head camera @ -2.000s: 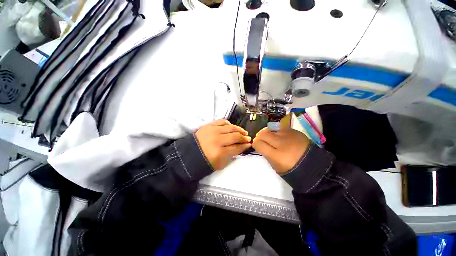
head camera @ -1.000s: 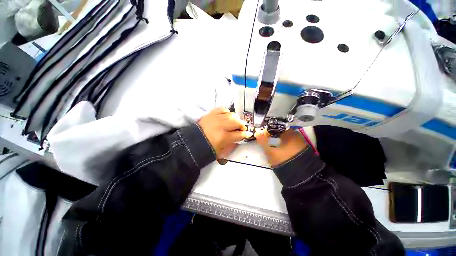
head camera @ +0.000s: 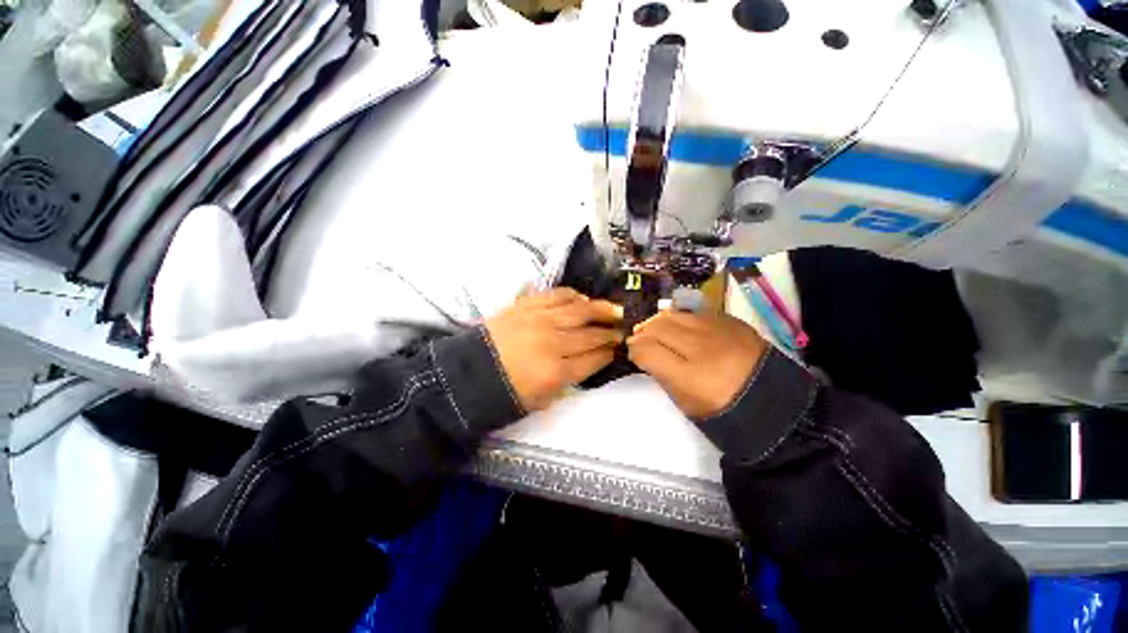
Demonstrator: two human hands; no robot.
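Observation:
A black fabric piece (head camera: 594,266) lies under the presser foot (head camera: 633,266) of the white sewing machine (head camera: 866,124). My left hand (head camera: 553,346) holds its near edge from the left, just in front of the needle. My right hand (head camera: 699,359) holds it from the right, fingertips almost touching those of my left hand. The fingertips hide part of the black piece. A large white garment panel (head camera: 408,210) spreads left and behind my left hand, with a fold standing up at the left.
A bundle of panels (head camera: 235,136) lies at the upper left beside a grey vented device (head camera: 43,192). Right of my right hand are pink and blue snips (head camera: 777,309), a black stack (head camera: 884,328) and a phone (head camera: 1051,454). Panels (head camera: 87,519) hang at lower left.
The view has shifted, so the machine sits higher than one second ago. More black fabric now shows in front of the needle, and both hands are slightly back from the presser foot.

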